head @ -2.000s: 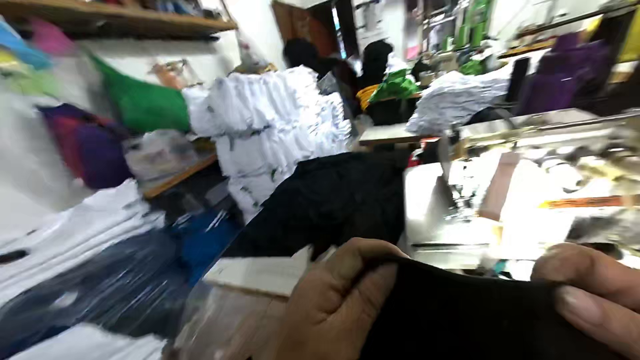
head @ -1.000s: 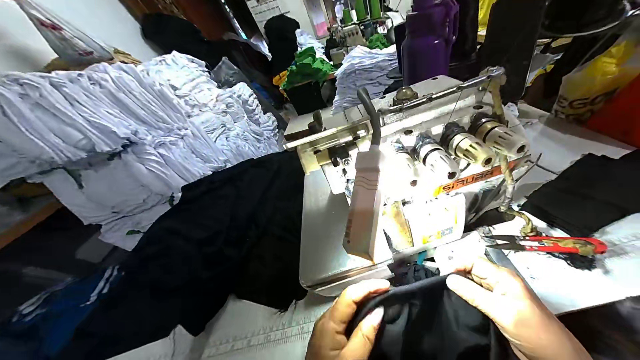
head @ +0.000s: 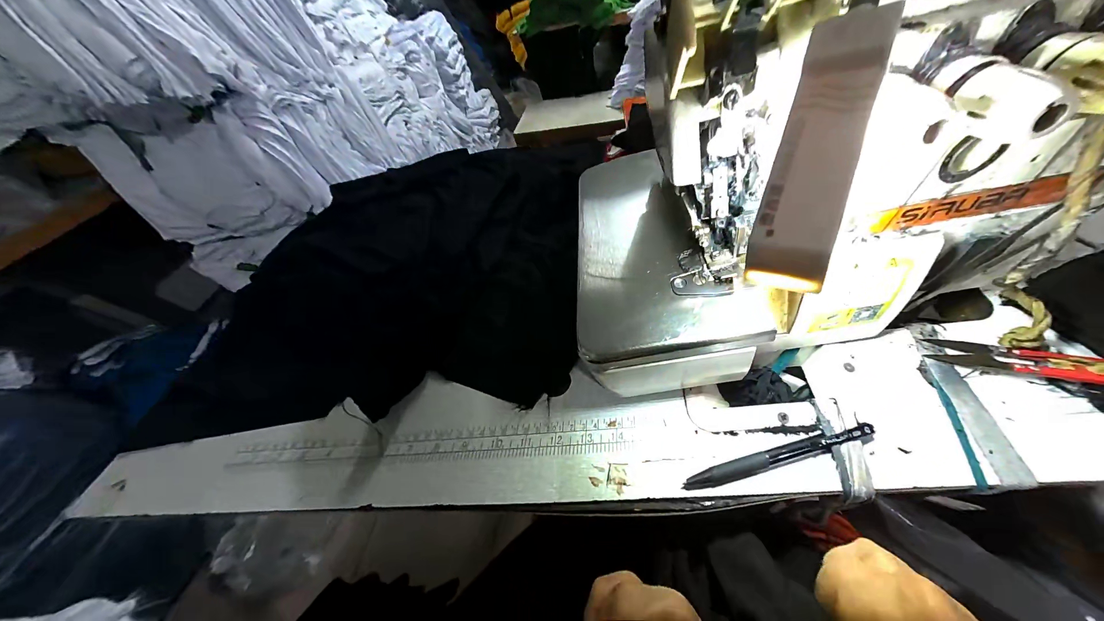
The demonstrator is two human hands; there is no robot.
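At the bottom edge of the head view, below the white table's edge, are the backs of my left hand (head: 640, 599) and my right hand (head: 887, 583). Their fingers are hidden, and dark cloth (head: 746, 573) lies between them. Above them, a black pen (head: 776, 457) rests on the table near its front edge. A Siruba sewing machine (head: 673, 319) stands behind the pen, its metal plate and presser foot in view. Black fabric (head: 431, 276) is heaped left of the machine, hanging slightly over a ruler scale (head: 517, 441) on the table.
Stacked white garments (head: 345, 95) rise at the back left. Red-handled snips (head: 1026, 360) lie at the right, near a frayed cord (head: 1031, 319). The table's front edge (head: 371, 504) runs across above my hands. Plastic-wrapped goods (head: 52, 466) are at the lower left.
My hands, which held black cloth up in front of the machine, are now lower, below the table edge. The pen and ruler scale show plainly. The view has tilted down.
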